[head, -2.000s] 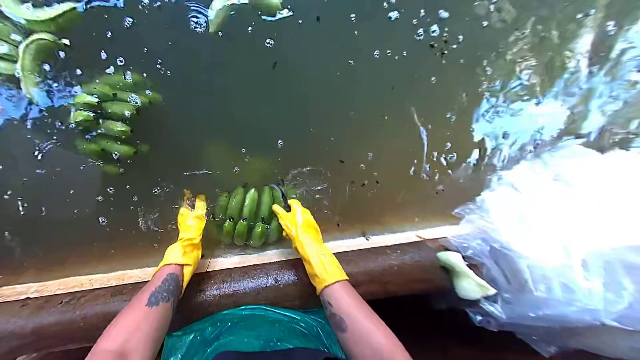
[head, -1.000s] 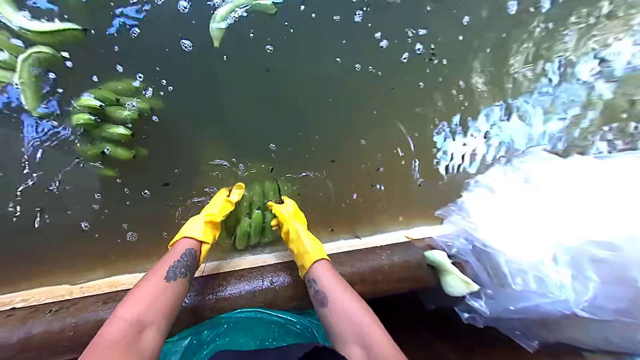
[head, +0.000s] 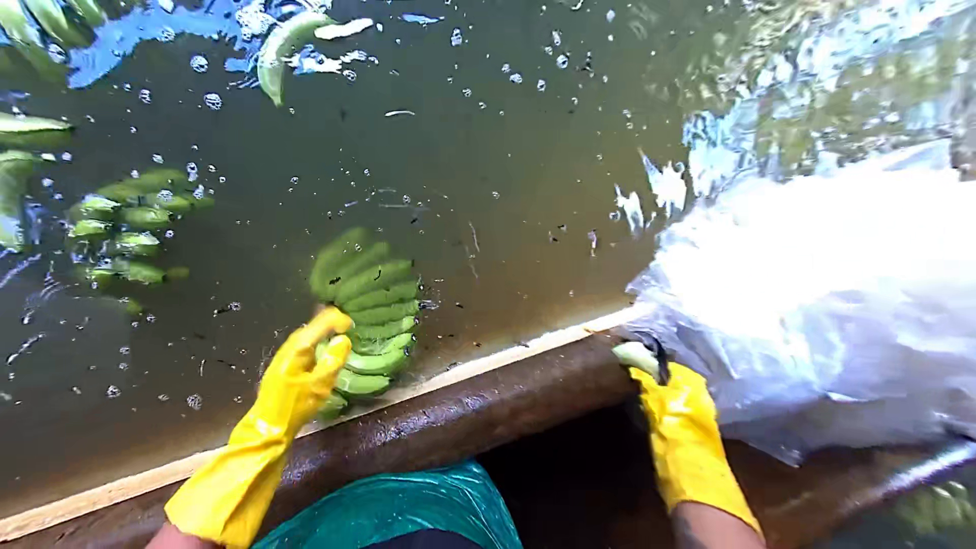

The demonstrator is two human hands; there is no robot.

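Observation:
My left hand [head: 309,358], in a yellow rubber glove, is at the left side of a hand of green bananas [head: 377,305] in the murky water; its thumb and fingers are curled near the stem side, and whether they grip it is unclear. My right hand [head: 671,389], gloved alike, is over the tank's edge at the right. It holds a dark curved tool [head: 660,357], perhaps a knife, and its fingers are at a pale green piece of plant [head: 637,357].
Another green banana cluster [head: 130,229] lies in the water at left, with more bananas [head: 286,49] farther off. Clear plastic sheeting [head: 831,305] is heaped at right on the brown rim [head: 457,415]. A green plastic apron [head: 404,507] covers my front.
My right hand has left the bananas and moved right to the pale piece on the rim. The banana cluster has turned, its fingers now pointing right. My left hand stays beside it.

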